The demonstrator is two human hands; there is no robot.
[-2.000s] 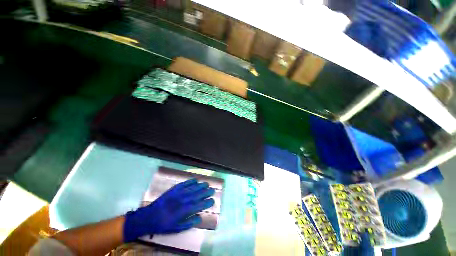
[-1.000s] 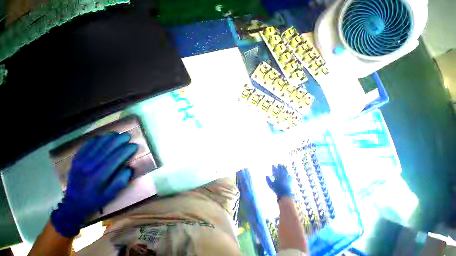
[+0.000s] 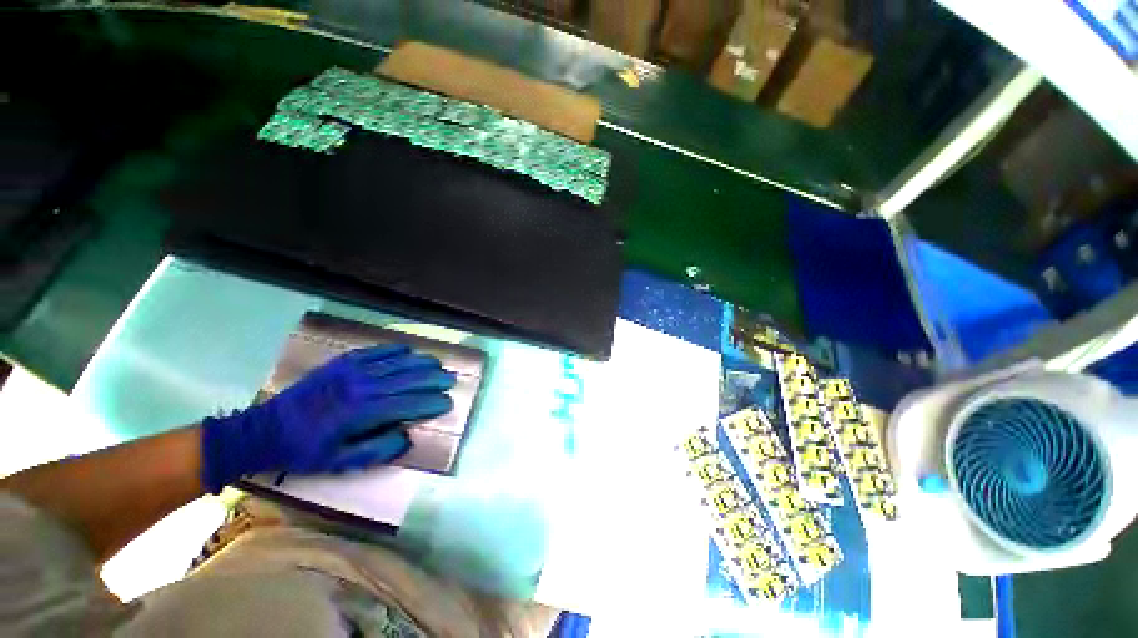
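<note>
My left hand [image 3: 335,415], in a blue glove, lies palm down over the flat grey metal plate [image 3: 431,442], its fingers pointing right and the thumb apart. It covers the middle of the plate and grips nothing visible. The plate lies on the pale blue-green sheet [image 3: 150,361]. Several PCB strips with yellow and black parts lie component side up at the right, one of them nearest the white card [image 3: 736,523]. My right hand is out of the picture.
A thick black foam stack [image 3: 412,249] lies behind the plate, with green boards [image 3: 462,135] along its far side and brown cardboard [image 3: 499,94] behind them. A white fan [image 3: 1030,474] stands right of the strips. The white card [image 3: 637,436] is overexposed.
The view has swung back from the right-hand tray toward the bench. My right hand, over the tray a second ago, has left the picture. My left hand remains on the plate.
</note>
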